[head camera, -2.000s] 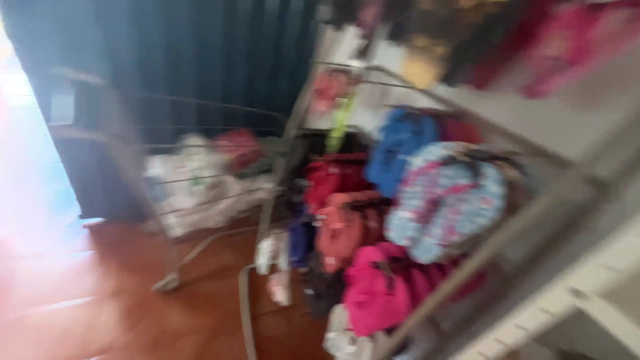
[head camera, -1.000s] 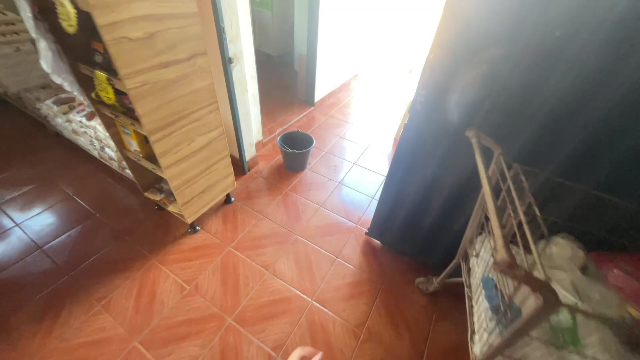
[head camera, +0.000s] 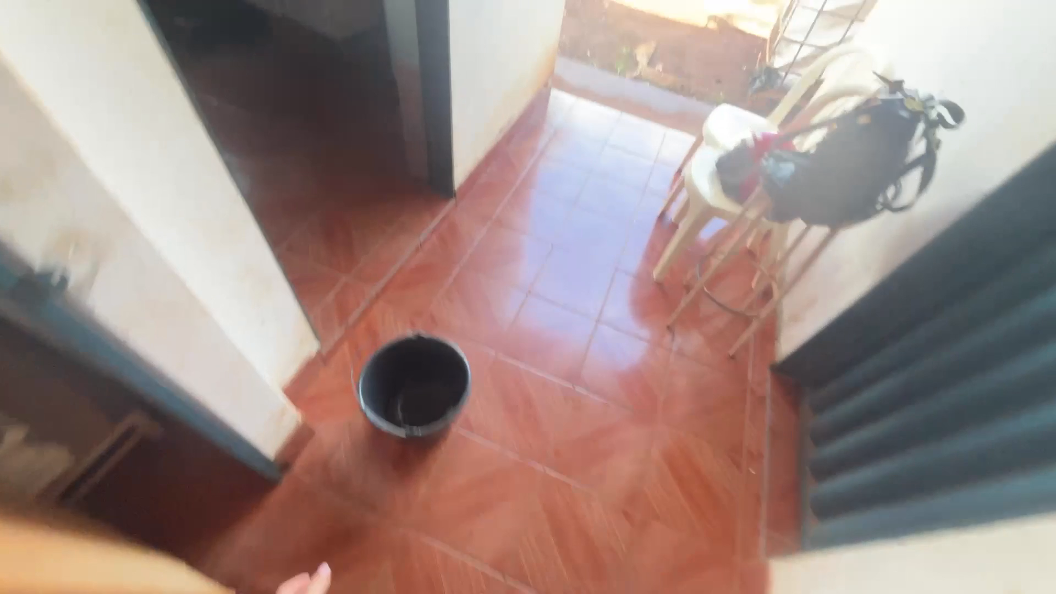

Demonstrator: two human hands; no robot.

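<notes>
At the bottom edge, left of the middle, only the fingertips of one hand (head camera: 305,581) show, apparently my left hand; whether it holds anything is hidden below the frame. My right hand is out of view. The nearest object to those fingers is a black bucket (head camera: 414,386), standing upright on the reddish tiled floor (head camera: 569,495), with its dark inside visible from above. Nothing in view touches the bucket except the floor.
White plastic chairs (head camera: 708,177) and a stool with thin legs (head camera: 742,309) stand by the right wall, bearing a dark bag (head camera: 858,165). Dark corrugated metal (head camera: 932,371) is at right. Doorways open at left; daylight enters at the top.
The view has swung from the bags and wire rack toward the doorway and come nearer to the bucket. The chairs and dark bag have come into view.
</notes>
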